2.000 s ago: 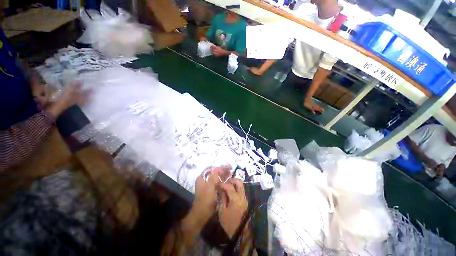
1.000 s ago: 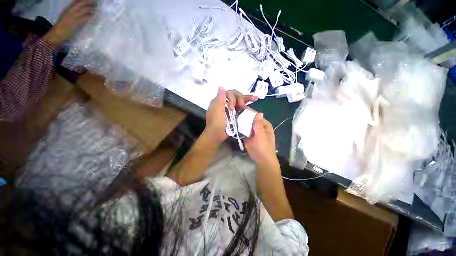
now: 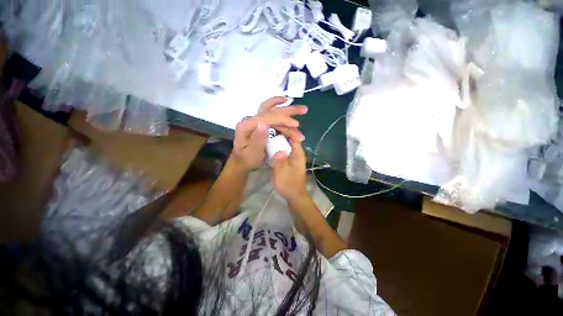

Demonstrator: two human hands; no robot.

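My left hand [image 3: 266, 131] and my right hand [image 3: 289, 165] are together near the bench edge, above my lap. Between them they hold a white power adapter [image 3: 279, 145]. The fingers cover most of its cord; a little of it shows at the top of the block. A thin pale cord hangs below the hands over my shirt. More white adapters [image 3: 296, 84] with looped cables lie in a loose pile on the bench just beyond my hands.
A large stack of milky foam bags [image 3: 407, 123] lies at the right. Clear bubble bags [image 3: 99, 92] lie at the left. A thin loose wire [image 3: 336, 193] loops over the bench edge. Brown cartons [image 3: 432, 259] stand below; one at lower left holds bagged goods [image 3: 92, 191].
The view has tilted down and closer to the bench. My hands have closed around the adapter and its cord, which showed more openly a second ago. A pale cord now hangs below them.
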